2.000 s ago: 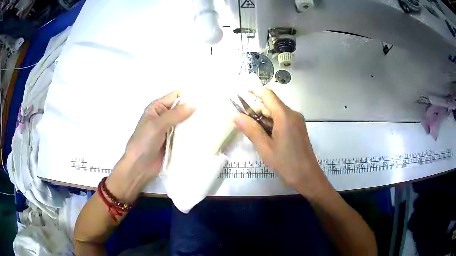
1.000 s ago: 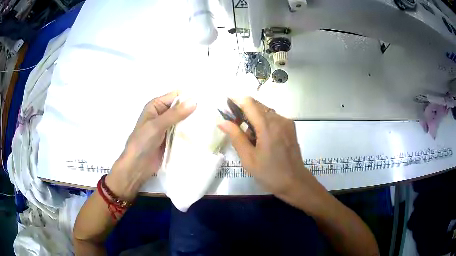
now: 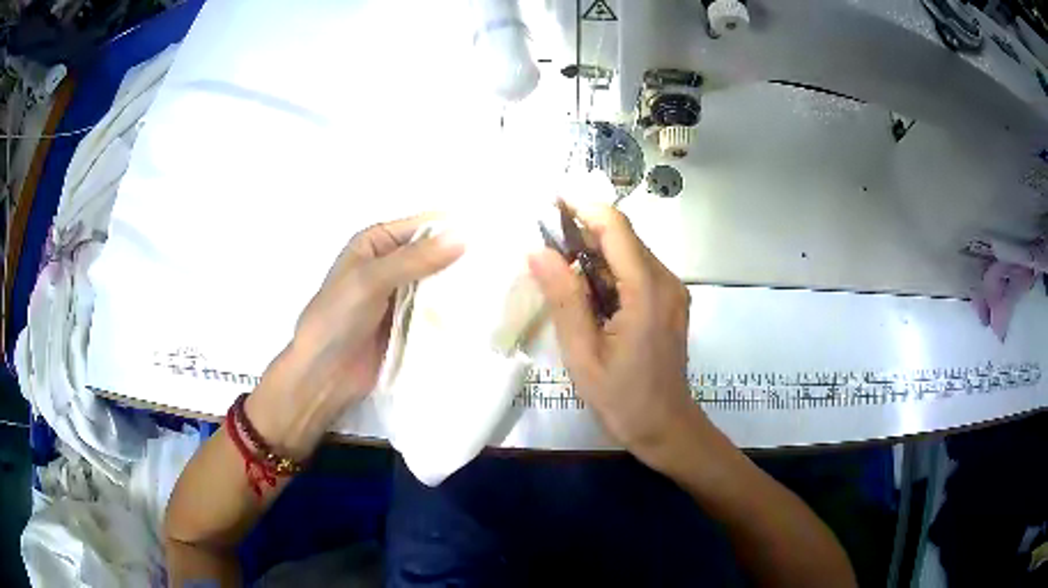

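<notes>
A white fabric piece (image 3: 454, 379) hangs between my hands over the front edge of the table, its lower end forming a rounded point. Its upper part is lost in glare. My left hand (image 3: 362, 293) pinches the fabric's left edge between thumb and fingers. My right hand (image 3: 626, 316) holds dark thread snips (image 3: 588, 267), with the blades pointing up and left beside the fabric. The blade tips are apart. Whether the right fingers also touch the fabric is hard to tell in the glare.
The sewing machine (image 3: 793, 195) stands at the upper right, with a lamp (image 3: 506, 57) left of its needle area. A printed ruler (image 3: 804, 388) runs along the front table edge. White cloth (image 3: 58, 310) is piled at the far left. A pink scrap (image 3: 1003, 293) lies at the right.
My right hand has shifted slightly from its place two seconds ago, and the snips now point more steeply upward. My left hand keeps its pinch on the fabric. The whole view has shifted a little.
</notes>
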